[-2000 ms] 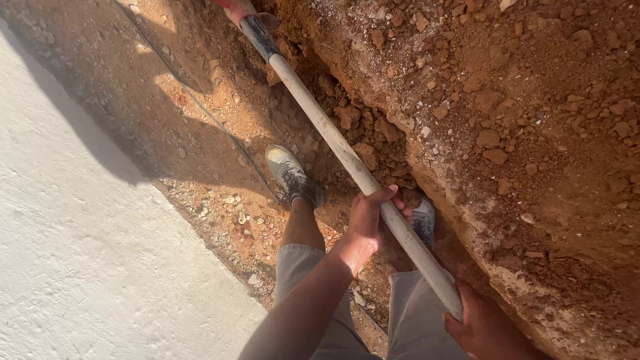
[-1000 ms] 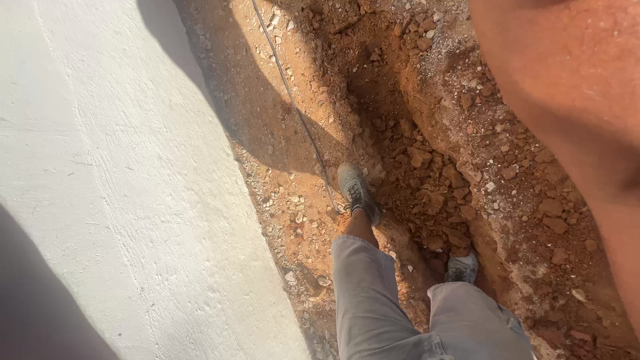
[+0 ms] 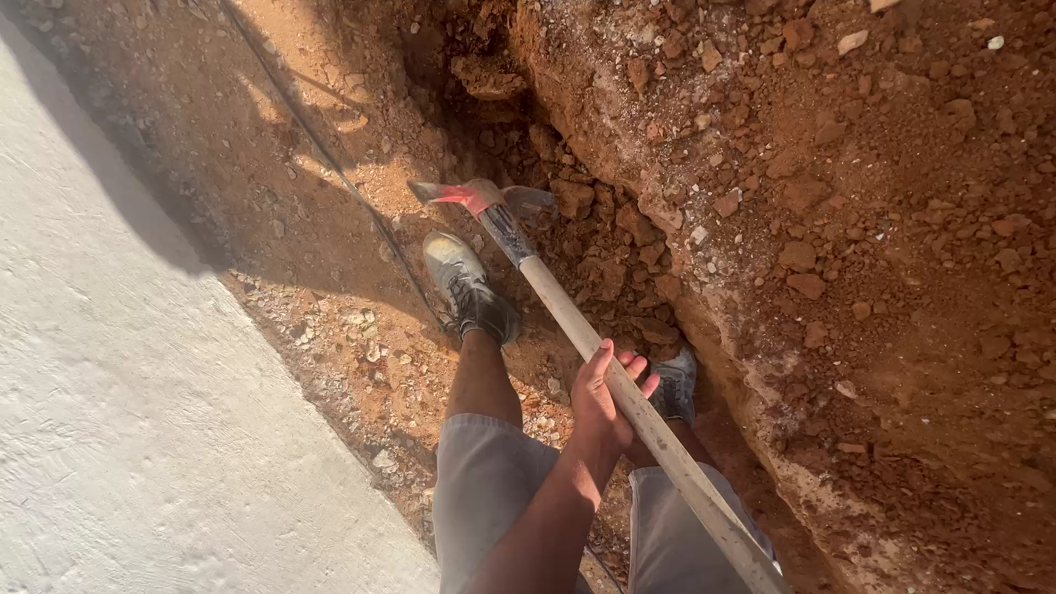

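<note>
A mattock with a worn, red-painted head (image 3: 478, 196) hangs over the left edge of the dug trench, above and just right of one shoe. Its pale wooden handle (image 3: 569, 318) slants down to the bottom right, past the frame's edge. My left hand (image 3: 606, 396) holds the handle around its middle from below, the thumb on the near left side and the fingertips loosely showing on the right. The handle's lower end is out of the frame, and so is my right hand.
The trench (image 3: 594, 247) holds loose reddish clods, with a rubble-strewn earth bank (image 3: 866, 272) on its right. A thin dark cable (image 3: 330, 157) lies along the left ground beside a pale concrete slab (image 3: 165, 396). My left shoe (image 3: 462, 280) stands near the cable; the right shoe (image 3: 676, 384) is in the trench.
One second ago neither mattock nor hands showed, only a large blurred arm at the right. The mattock and my left hand are back in view; my right hand, seen two seconds ago, is not.
</note>
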